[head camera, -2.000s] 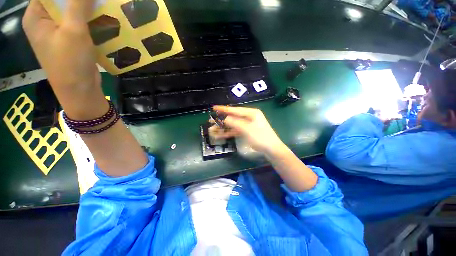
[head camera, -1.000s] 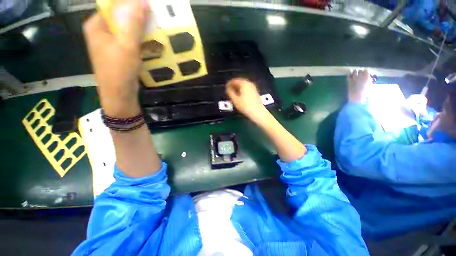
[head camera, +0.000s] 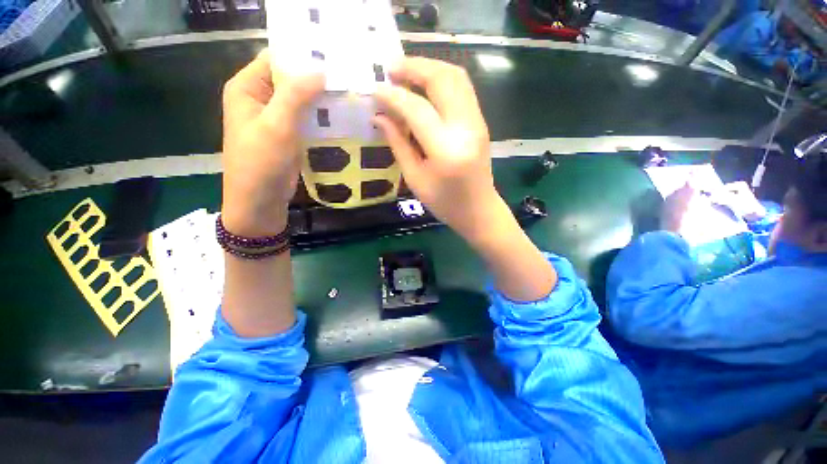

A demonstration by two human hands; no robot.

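Note:
My left hand (head camera: 263,149) holds the left edge of a die-cut sheet (head camera: 349,45), white with small dark windows above and a yellow lattice with empty angular holes below. My right hand (head camera: 444,145) is at the sheet's right side, its thumb and fingers on a white piece. Whether that piece is being lifted cannot be told. The black fixture (head camera: 408,306) with a pale centre lies on the bench below. The black tray (head camera: 335,228) is mostly hidden behind the sheet and hands; one white piece (head camera: 411,207) shows on it.
A used yellow skeleton (head camera: 104,267), a dark flat pad (head camera: 129,217) and white sticker sheets (head camera: 189,272) lie at left. Two small black parts (head camera: 533,207) (head camera: 546,163) stand right of the tray. A tiny pale scrap (head camera: 333,293) lies left of the fixture. A person in blue (head camera: 698,308) works at right.
My right hand has moved from the fixture to the tray, then up to the sheet. The sheet has moved right and now shows more of its white part. The fixture's pale centre is uncovered.

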